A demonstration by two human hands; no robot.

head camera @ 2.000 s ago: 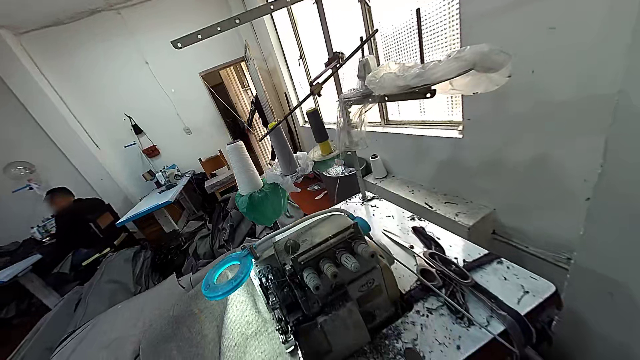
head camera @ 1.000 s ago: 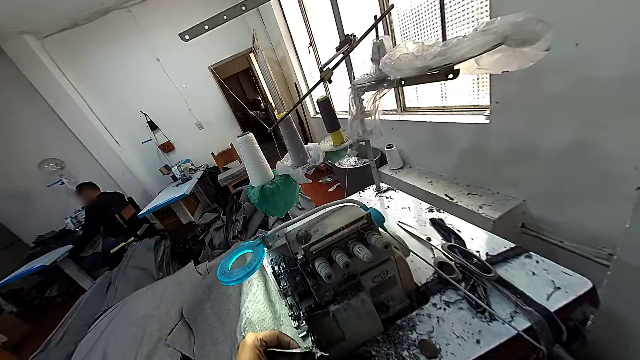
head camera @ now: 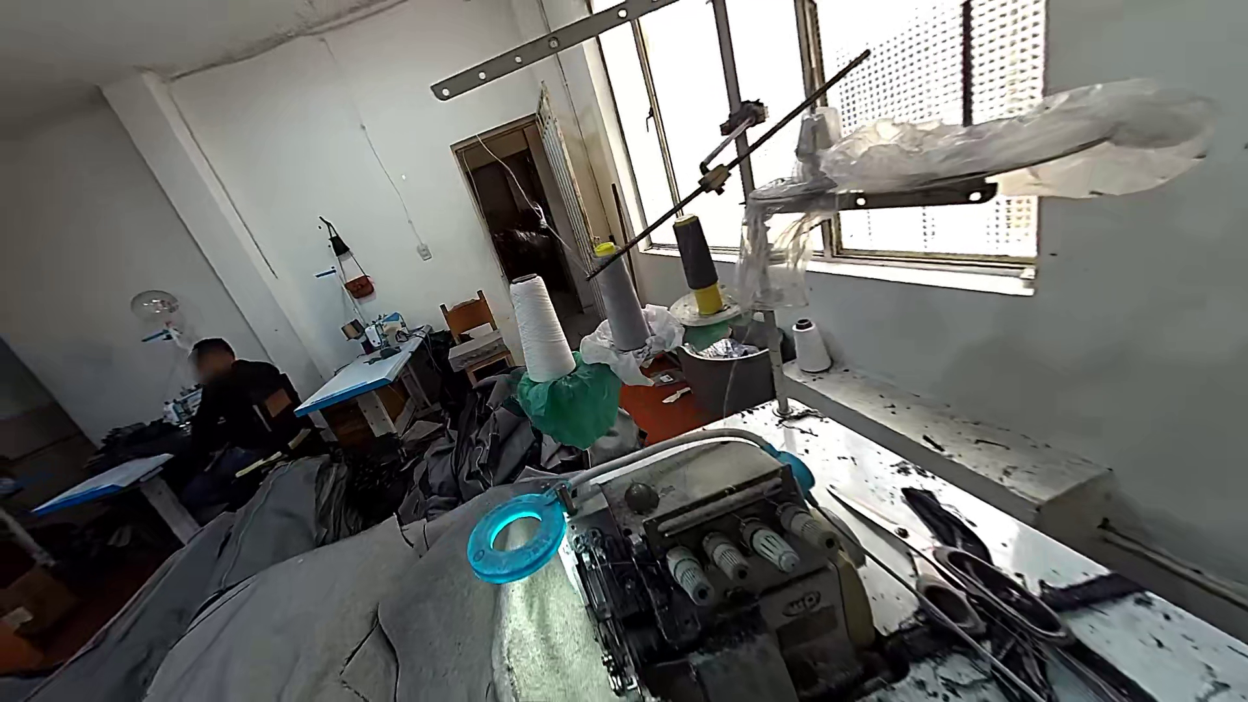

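Note:
Neither of my hands shows in the head view. An overlock sewing machine (head camera: 726, 575) with several ribbed tension knobs stands at the lower middle. A blue ring lamp (head camera: 517, 538) glows at its left side. Grey fabric (head camera: 322, 595) lies heaped left of the machine, lit pale beneath the lamp. Scissors (head camera: 960, 575) rest on the white table (head camera: 1121, 634) to the right, beside dark fabric scraps. Behind the machine stand a white thread cone (head camera: 542, 330) over green plastic, a grey cone (head camera: 622, 300), and a black and yellow cone (head camera: 698, 265).
A thread-stand rod (head camera: 673, 210) slants above the machine, near a plastic-draped bracket (head camera: 975, 156). A ledge (head camera: 955, 439) with a small cone (head camera: 810, 346) runs along the right wall. A person (head camera: 244, 414) sits at the far left near another worktable (head camera: 361, 375).
A hand at the bottom edge by the machine one second ago is out of view now. It was also not visible two seconds ago.

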